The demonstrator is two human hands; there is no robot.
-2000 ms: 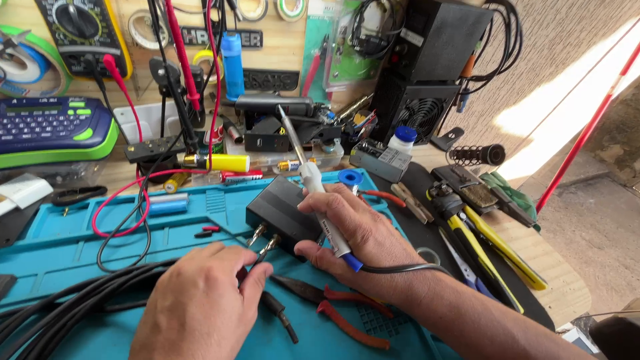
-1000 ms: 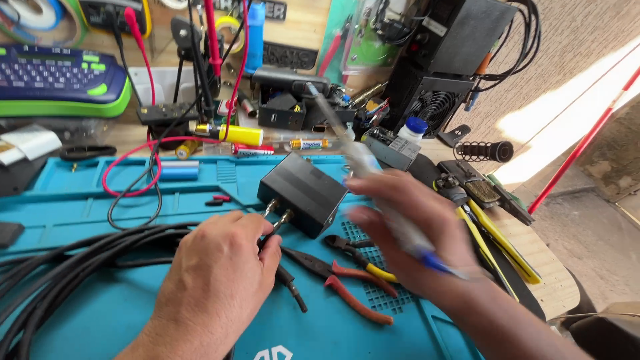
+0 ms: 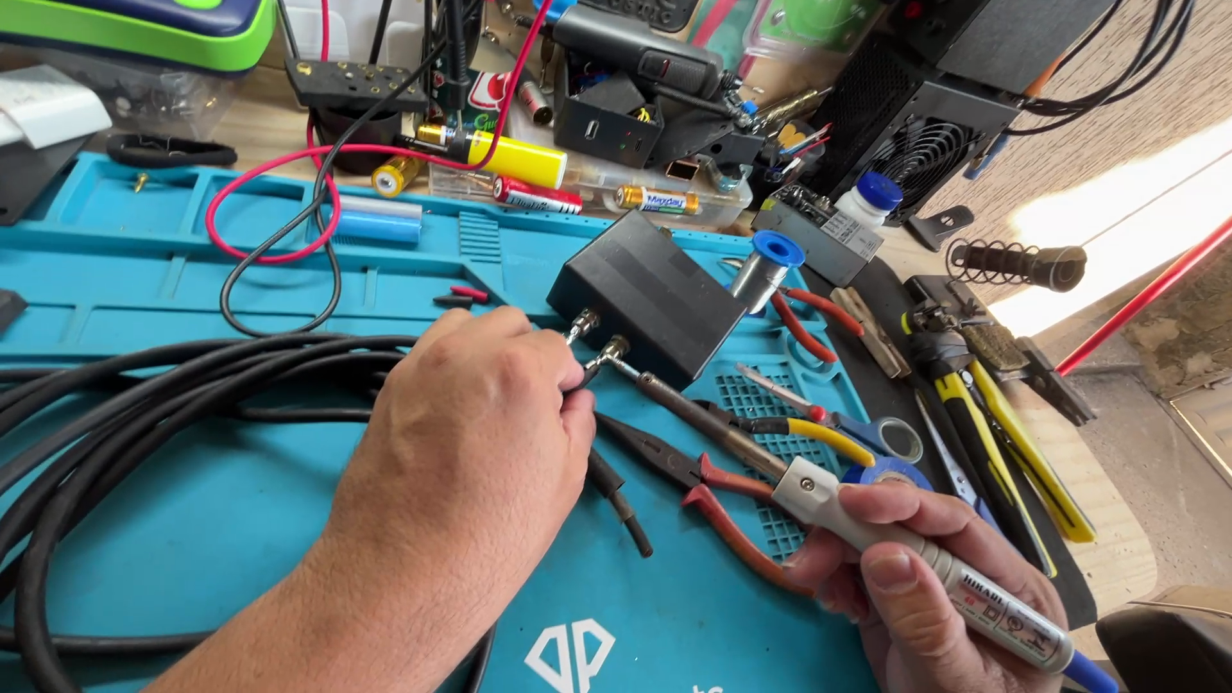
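My right hand [image 3: 924, 568] grips a Hikari soldering iron [image 3: 722, 428] by its pale handle, its tip at a metal connector [image 3: 613, 346] on the near side of a black box [image 3: 650, 294]. My left hand [image 3: 472, 423] pinches a black cable end beside that connector; the fingertips partly hide it. A second metal connector [image 3: 582, 323] sits just left on the same box. The stripped end of another thick black cable [image 3: 626, 515] points out below my left fingers. Red-handled long-nose pliers [image 3: 688, 472] lie on the teal mat under the iron.
Coiled black cable [image 3: 58, 462] covers the mat's left. A solder spool [image 3: 765, 269], scissors [image 3: 857, 423] and yellow-handled cutters [image 3: 818, 433] lie right of the box. Batteries [image 3: 539, 195] line the mat's back edge. A yellow-and-black tool [image 3: 1001, 433] and a spring iron holder [image 3: 1020, 265] stand farther right.
The soldering iron, raised above the box before, has come down with my right hand, its tip now at the connector. My left hand stays by the connectors. The view has moved closer.
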